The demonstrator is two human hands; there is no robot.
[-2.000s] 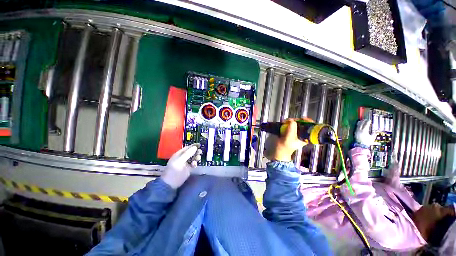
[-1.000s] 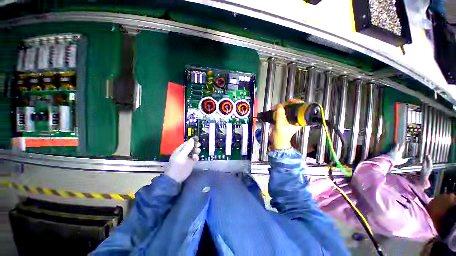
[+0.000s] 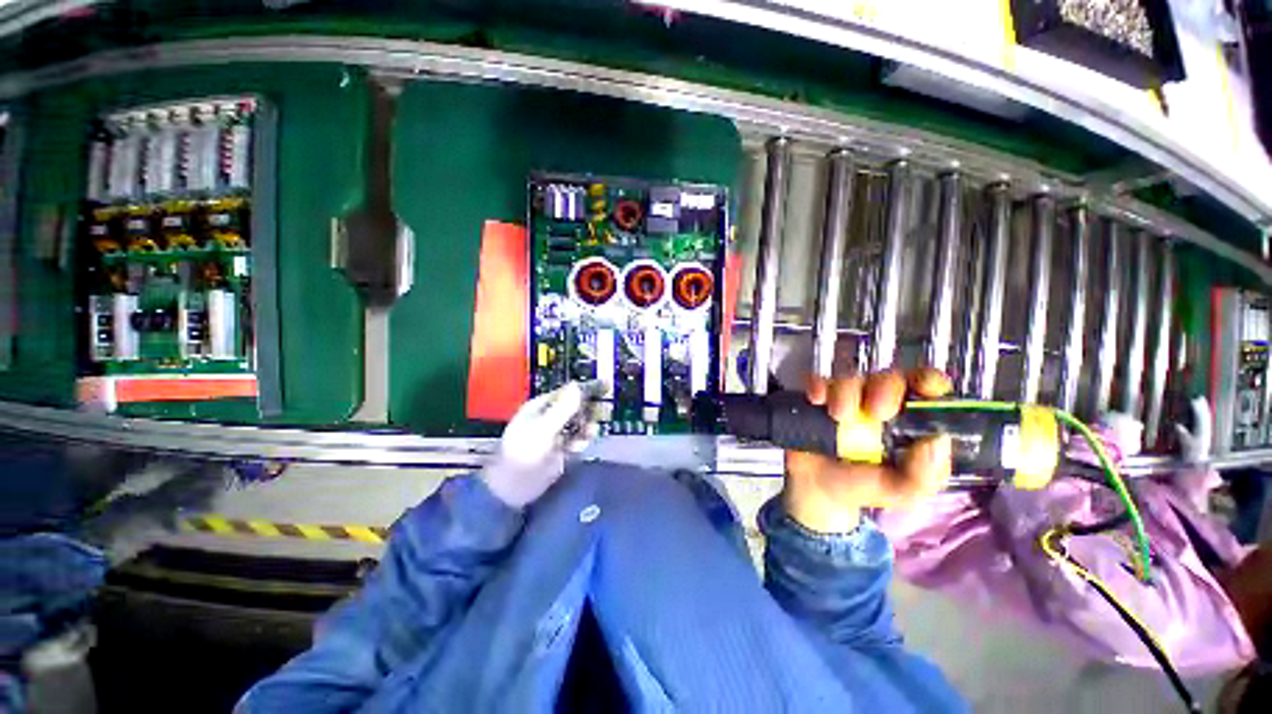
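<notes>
The power board [image 3: 628, 307] with three copper-red toroids lies in front of me on a green carrier pallet [image 3: 433, 154]. My left hand [image 3: 544, 435], in a white glove, is at the board's near left corner. Its fingertips are pinched together around something small and dark, too small to name. My right hand [image 3: 872, 446], bare, is closed around the black and yellow electric screwdriver [image 3: 781, 419]. The tool lies nearly level, its front end pointing left at the board's near right corner. The tip is hard to make out there.
A red-orange sheet [image 3: 498, 321] shows left of the board. A second board [image 3: 170, 251] lies further left. Metal rollers [image 3: 893, 265] run to the right. A screw tray [image 3: 1102, 35] is on the white shelf. A coworker in a pink smock [image 3: 1102, 558] is at right.
My right hand has brought the screwdriver nearer to me, down to the board's near right corner. The left-hand board has moved right. The coworker's hands are further right.
</notes>
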